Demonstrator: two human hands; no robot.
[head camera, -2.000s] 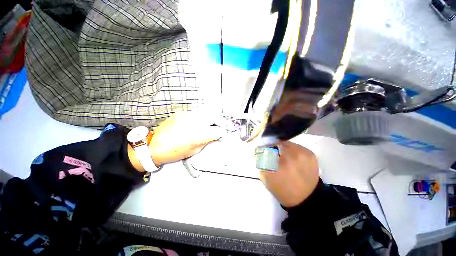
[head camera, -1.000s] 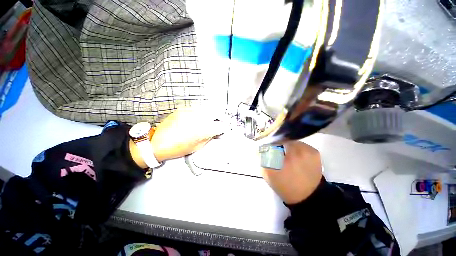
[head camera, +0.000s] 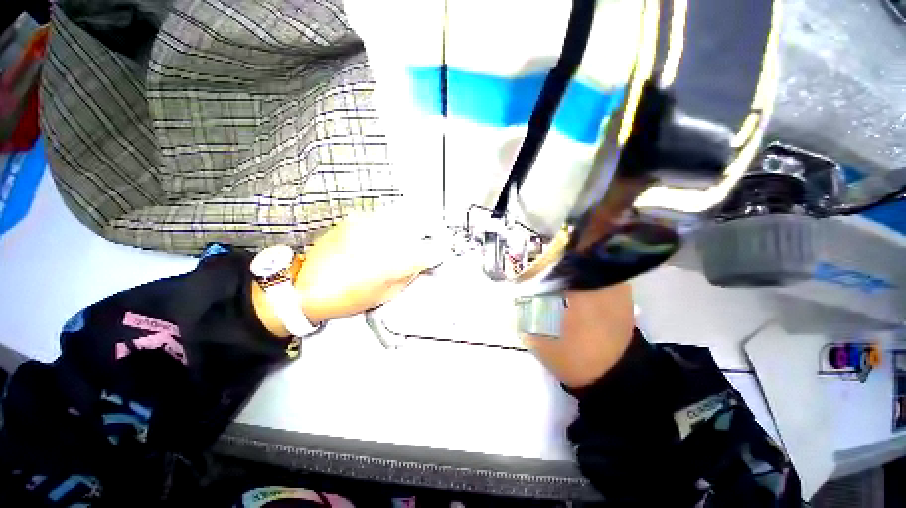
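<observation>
The white sewing machine head (head camera: 477, 139) with a blue stripe stands in front of me. My left hand (head camera: 373, 263), with a white-strapped watch, reaches to the metal parts around the needle (head camera: 492, 248); glare hides its fingertips. My right hand (head camera: 588, 337) is just right of the needle area, beside a small grey-blue cylinder (head camera: 541, 315); its fingers are hidden behind the shiny curved metal cover (head camera: 636, 238). The checked garment (head camera: 268, 139) lies bunched left of the machine head, behind my left forearm.
A grey ribbed knob (head camera: 760, 250) is at the right. A measuring scale (head camera: 397, 469) runs along the front edge of the white table (head camera: 338, 407). Small coloured spools (head camera: 852, 358) are at the far right. Red and blue items lie at the far left.
The shiny cover and ribbed knob appear further right in view. My right hand has moved slightly up, more of it now behind the cover. My left hand is almost unchanged.
</observation>
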